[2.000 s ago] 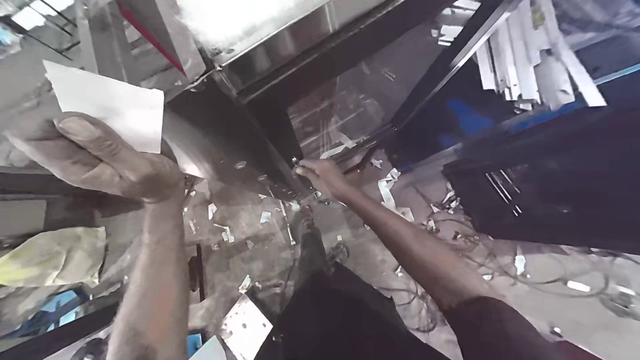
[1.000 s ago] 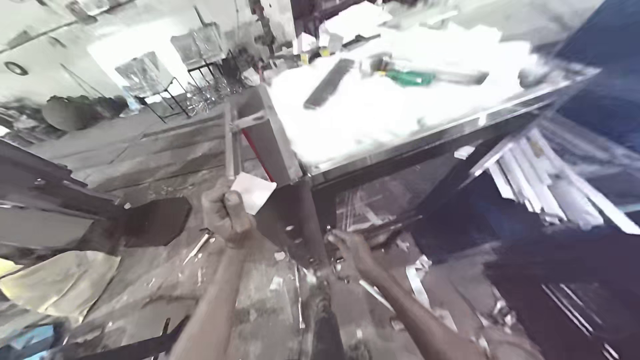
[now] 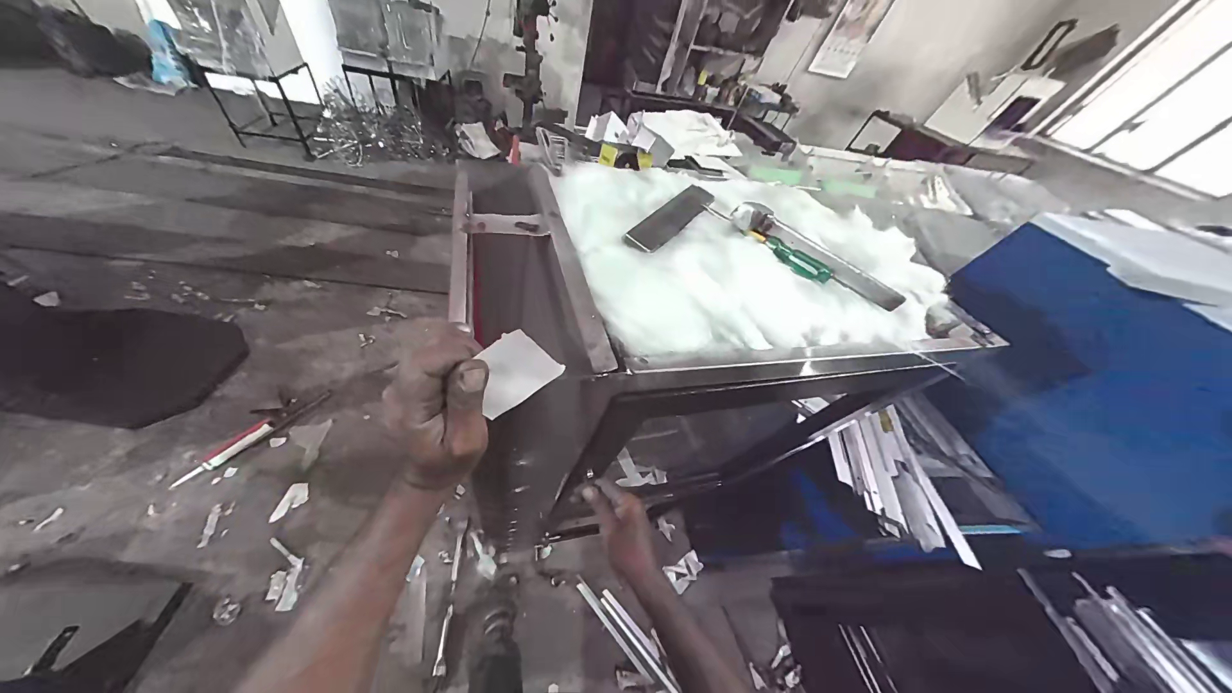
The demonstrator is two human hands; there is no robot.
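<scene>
My left hand (image 3: 438, 409) pinches a small piece of white paper or card (image 3: 520, 372) between thumb and fingers, beside the near left corner of a dark metal cabinet (image 3: 539, 452). Lower down, my right hand (image 3: 621, 529) is at the edge of the cabinet's front opening, its fingertips near a small fitting; whether they hold it I cannot tell. White fibre insulation (image 3: 712, 298) covers the cabinet top. On it lie a dark flat bar (image 3: 669, 218), a hammer (image 3: 756, 219) and a green-handled screwdriver (image 3: 799, 258).
Paper scraps and a red-and-white tube (image 3: 226, 452) litter the floor at left. White strips (image 3: 895, 472) lean at the cabinet's right, near a large blue panel (image 3: 1088, 404). More metal strips (image 3: 626, 630) lie on the floor below my right hand. Wire-legged stands (image 3: 260, 106) stand behind.
The view has swung up and over, bringing the cabinet top and tools into sight. My left hand, palm open two seconds ago with the paper, is now closed around it. My right hand remains at the opening's edge.
</scene>
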